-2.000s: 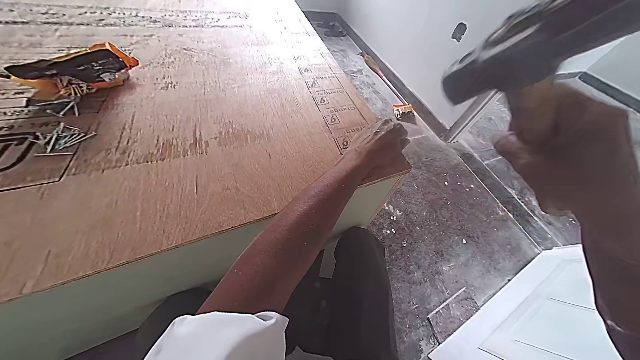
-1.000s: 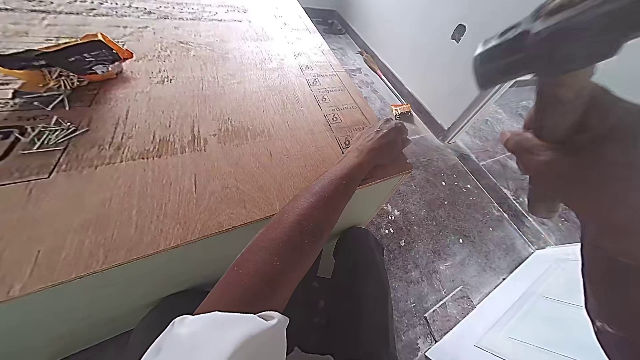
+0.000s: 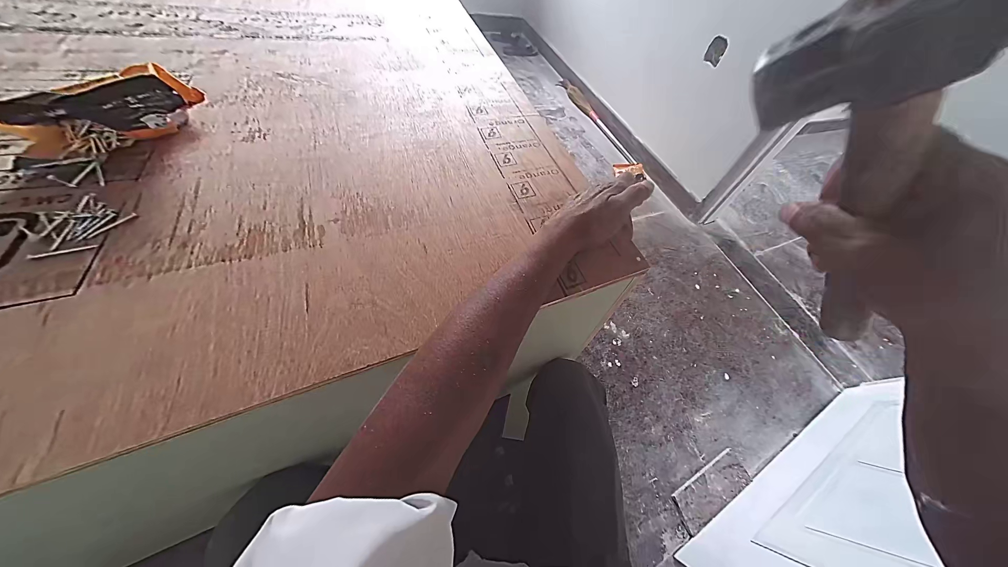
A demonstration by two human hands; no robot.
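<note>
My right hand is closed around the wooden handle of a hammer, raised at the right with its blurred metal head at the top. My left hand rests at the right edge of a plywood panel, near its corner; whether its fingers pinch a nail cannot be told. The panel lies on a pale green box-like frame. On its left part an open orange and black packet spills nails, and a small pile of loose nails lies nearer to me.
Beyond the panel's right edge is a dusty, speckled floor with a long thin tool by the skirting. A white panelled door or board lies at the lower right. The white wall has a dark hole.
My right hand keeps hold of the hammer, which stays raised and has shifted slightly. The left hand remains at the panel's right edge.
</note>
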